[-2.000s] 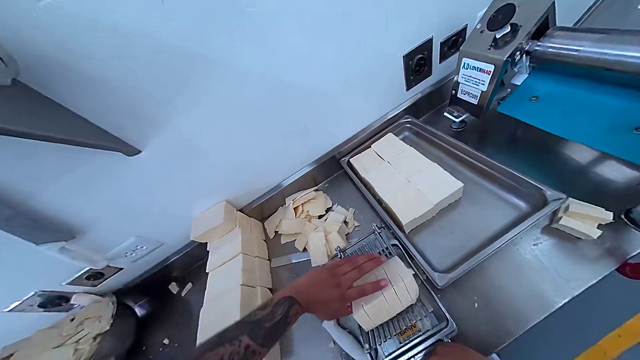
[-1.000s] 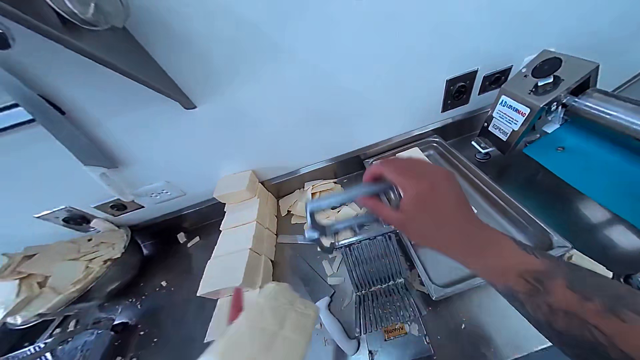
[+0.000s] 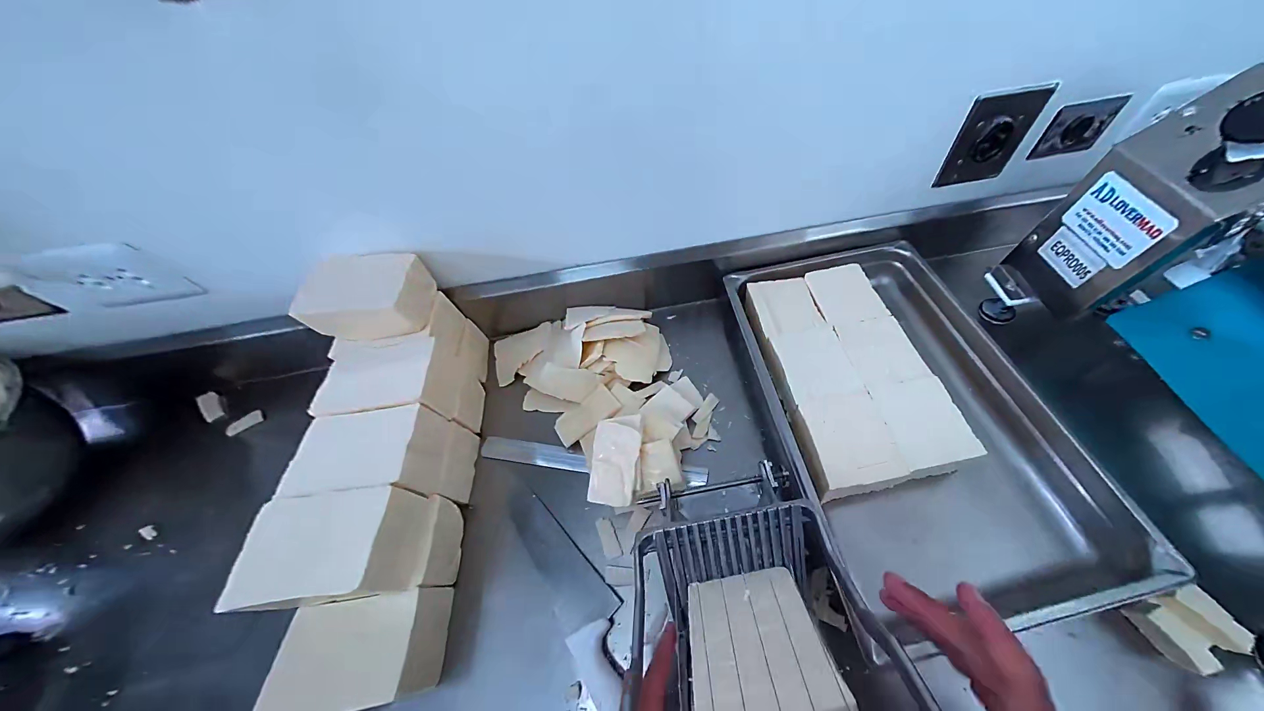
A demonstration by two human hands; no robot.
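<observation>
A wire slicer stands at the bottom centre, holding a pale block, cheese or butter, parted by several lengthwise cuts. Part of my left hand shows beside the block's left side; its grip is hidden. My right hand is empty, fingers apart, near the front edge of a steel tray. In the tray sit joined pale blocks. Behind the slicer lie thin slices in a pile. A row of large pale blocks stands at left, and a knife lies between.
A metal strip lies under the slice pile. Cut pale pieces lie at the tray's near right corner. A steel machine with a blue sheet stands at right. The wall with outlets bounds the back.
One second ago the slicer bed was bare, and my right hand gripped a metal part above it; that hand is now empty and lower. A cut block now lies in the slicer.
</observation>
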